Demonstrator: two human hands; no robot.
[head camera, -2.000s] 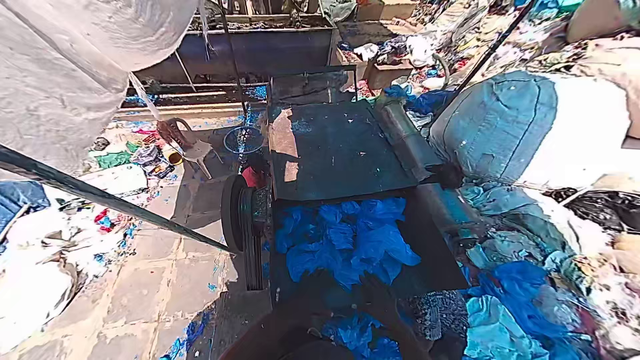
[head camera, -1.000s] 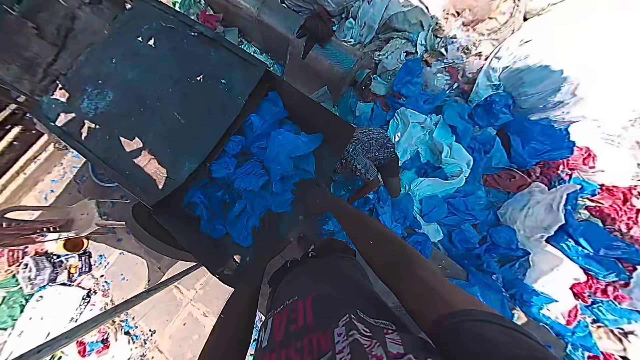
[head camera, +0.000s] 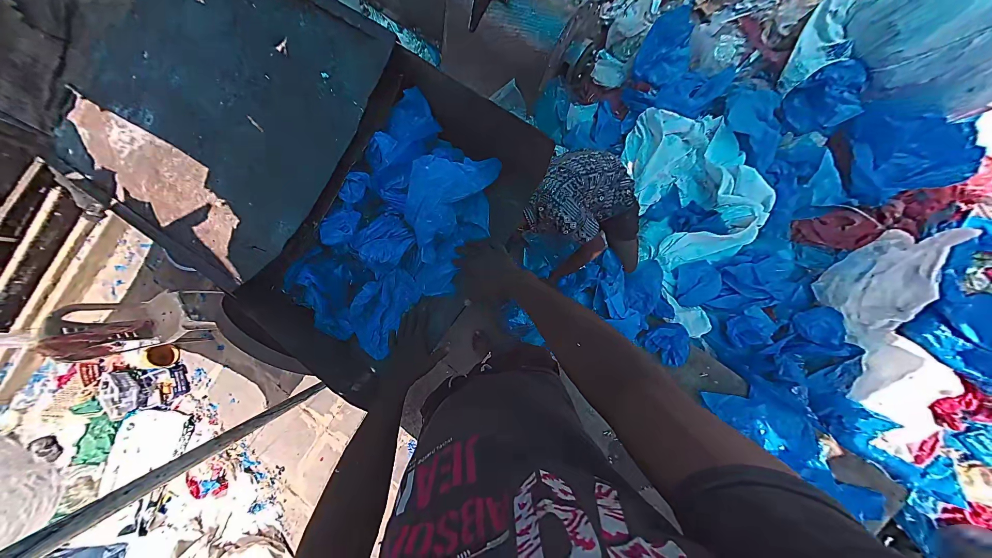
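A heap of blue plastic bags (head camera: 403, 225) lies in the dark metal feed tray (head camera: 496, 116) of a machine. My left hand (head camera: 411, 345) rests against the heap's lower edge, in shadow; its fingers are hard to make out. At the right side of the heap is my right hand (head camera: 484, 267), touching the bags near the tray's edge. Whether either hand grips plastic cannot be told. The machine's flat dark metal cover (head camera: 232, 101) stretches away at the upper left of the heap.
A co-worker in a patterned shirt (head camera: 585, 190) bends over loose blue bags (head camera: 628, 302) beside the tray. More plastic film (head camera: 697, 178) is piled to the right. A pole (head camera: 178, 473) slants across the lower left, near a chair (head camera: 116, 325) and scattered scraps.
The view has turned strongly down and to one side. Both hands were at the near edge of the blue heap two seconds ago and are still beside it.
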